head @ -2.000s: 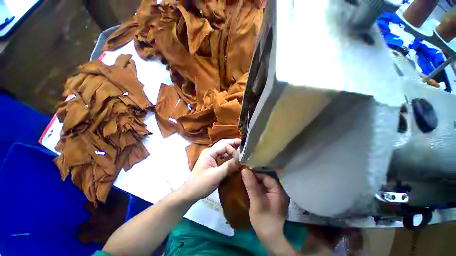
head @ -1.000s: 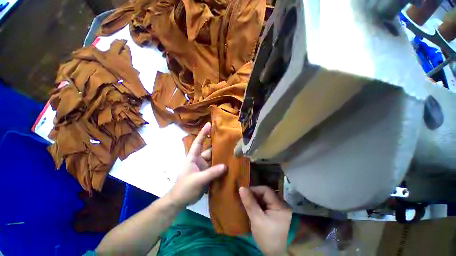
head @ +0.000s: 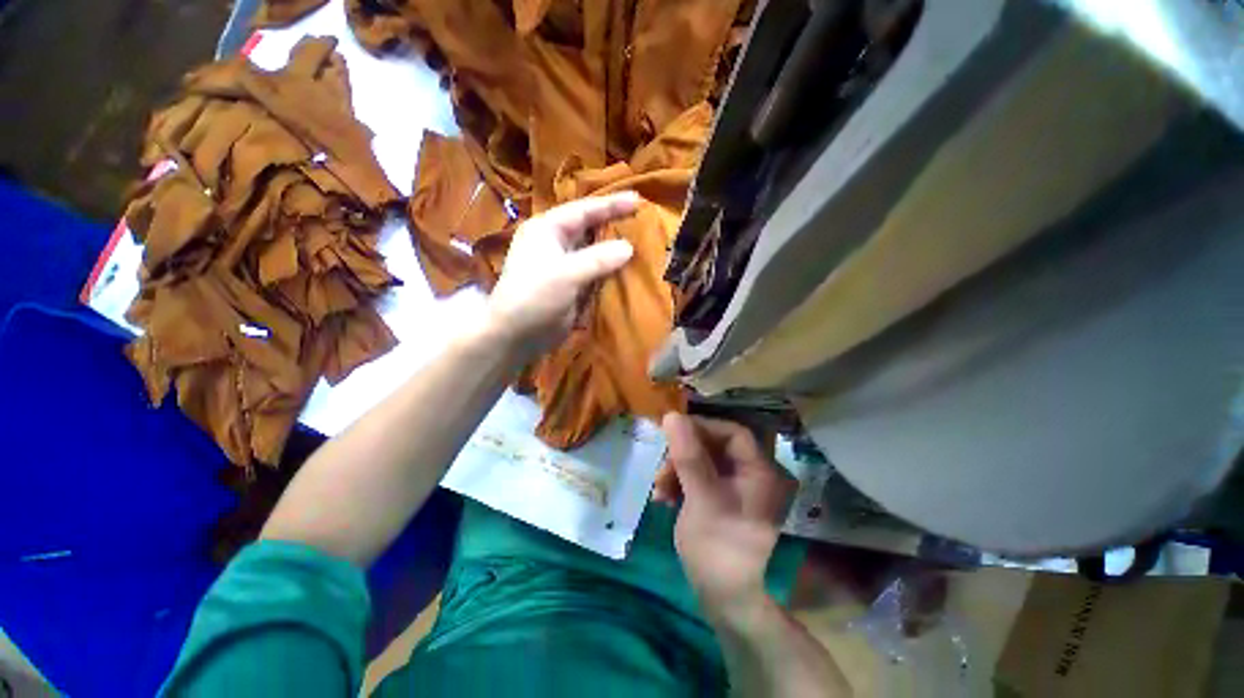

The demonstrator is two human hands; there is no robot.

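A rust-brown fabric piece (head: 630, 327) lies bunched beside the cream-white sewing machine head (head: 1037, 314), left of its lower edge. My left hand (head: 553, 266) is on the upper part of the brown cloth, thumb and fingers spread around a fold; whether it grips is unclear. My right hand (head: 723, 498) pinches the lower right edge of the piece between thumb and finger, just below the machine head. The needle is hidden by the head.
A large rust-brown heap (head: 546, 82) lies behind the piece. A smaller brown pile (head: 259, 246) with white marks sits at the left of the white table (head: 546, 484). A blue bin (head: 96, 505) stands lower left. A cardboard box (head: 1112, 634) and clear plastic (head: 907, 634) are lower right.
The brown piece, earlier laid flat and long toward me, is now bunched farther up. My left hand has moved up and forward onto the cloth. The view has shifted closer to the machine head.
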